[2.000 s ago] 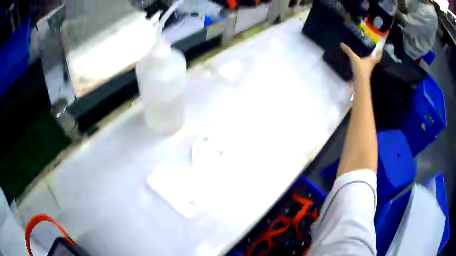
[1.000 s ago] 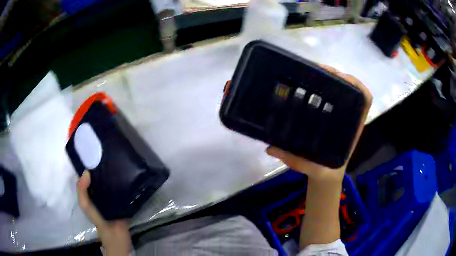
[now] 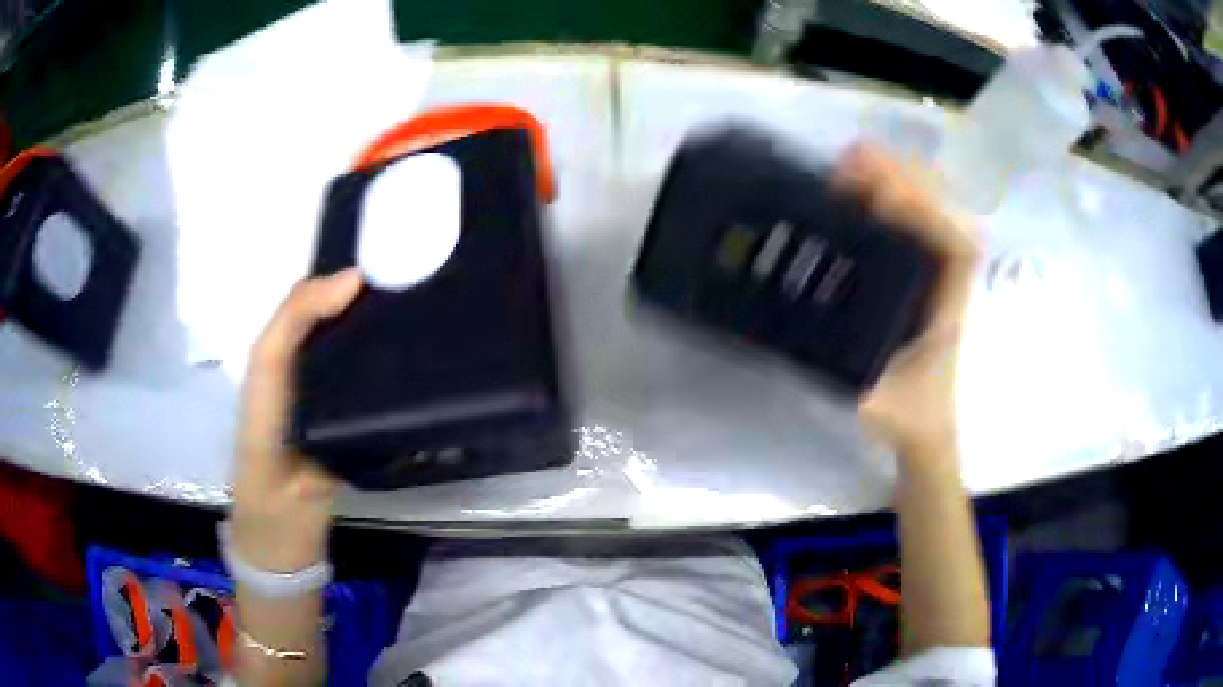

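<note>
A black power bank [image 3: 443,322] with a white oval lamp panel [image 3: 411,222] and an orange carry strap [image 3: 463,124] is at centre left. My left hand [image 3: 288,383] grips its left side, thumb on the broad face. A second power bank [image 3: 785,262], slightly blurred, is in my right hand [image 3: 925,295], which holds its right side; its port end faces the camera. Whether either box touches the bench is hard to tell.
Another black power bank [image 3: 70,262] lies at the far left. A white stack of sheets [image 3: 235,175] is behind it. A whitish bottle [image 3: 1026,114] stands at back right. Blue crates with orange-strapped units are below the bench, left [image 3: 101,570] and right [image 3: 995,550].
The view has turned left. The left power bank now shows its broad face more squarely. The right hand's power bank appears lower and farther away, still held.
</note>
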